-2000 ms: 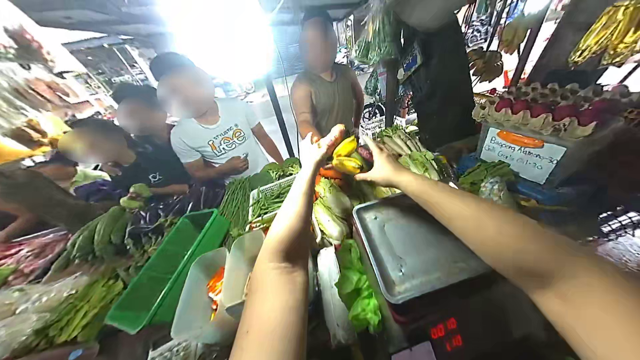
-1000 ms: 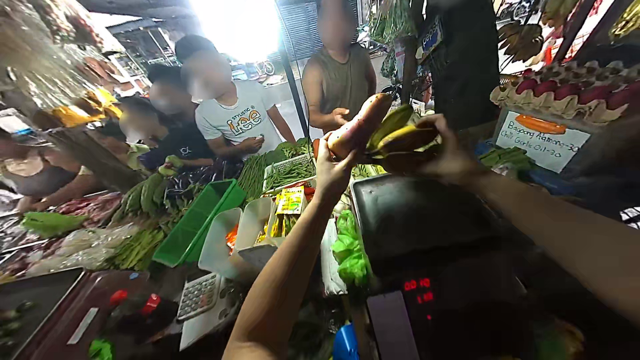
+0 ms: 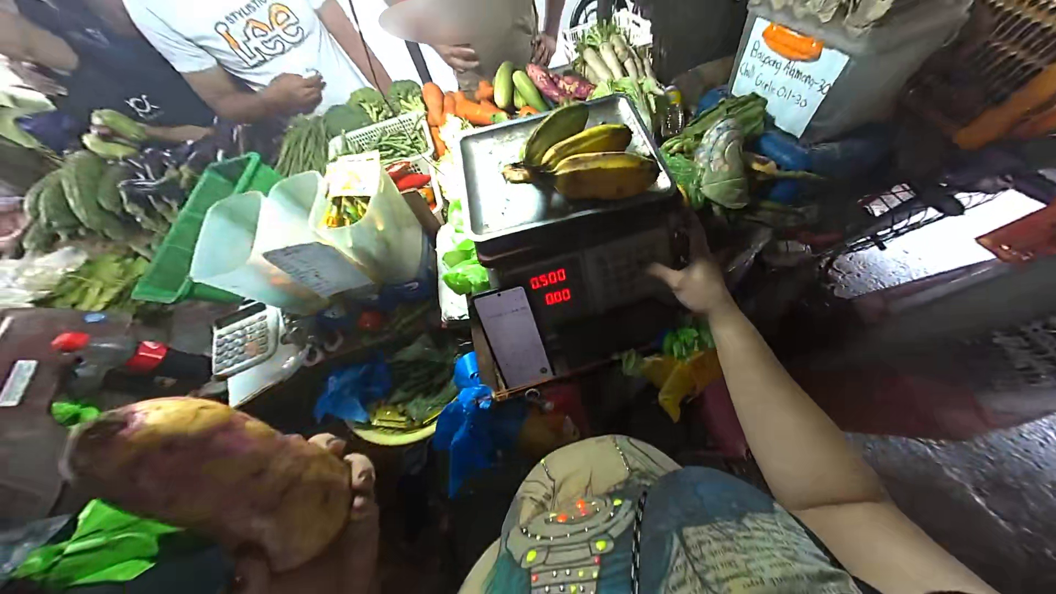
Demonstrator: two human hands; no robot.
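Note:
A large sweet potato [image 3: 210, 474] with yellow and purplish skin is in my left hand [image 3: 351, 495], low at the left of the view. A small bunch of yellow-green bananas [image 3: 590, 157] lies on the metal tray [image 3: 503, 210] of a digital scale [image 3: 590, 268] with red lit figures. My right hand [image 3: 697, 276] is at the scale's right side, thumb spread toward the keypad; its other fingers are partly hidden in shadow, so whether they touch the scale is unclear. A smartphone [image 3: 516, 338] leans against the scale's lower left front.
Plastic containers [image 3: 379, 219] and a green crate [image 3: 194, 231] stand left of the scale, with a calculator [image 3: 245, 340] and a cola bottle [image 3: 136, 356] nearer. Carrots [image 3: 470, 109] and radishes [image 3: 606, 62] lie behind. A person in a white shirt [image 3: 247, 41] stands across the stall.
The bananas, held in my right hand a second ago, now lie on the scale tray. My left hand has come back low at the left with the sweet potato. The view has tilted down.

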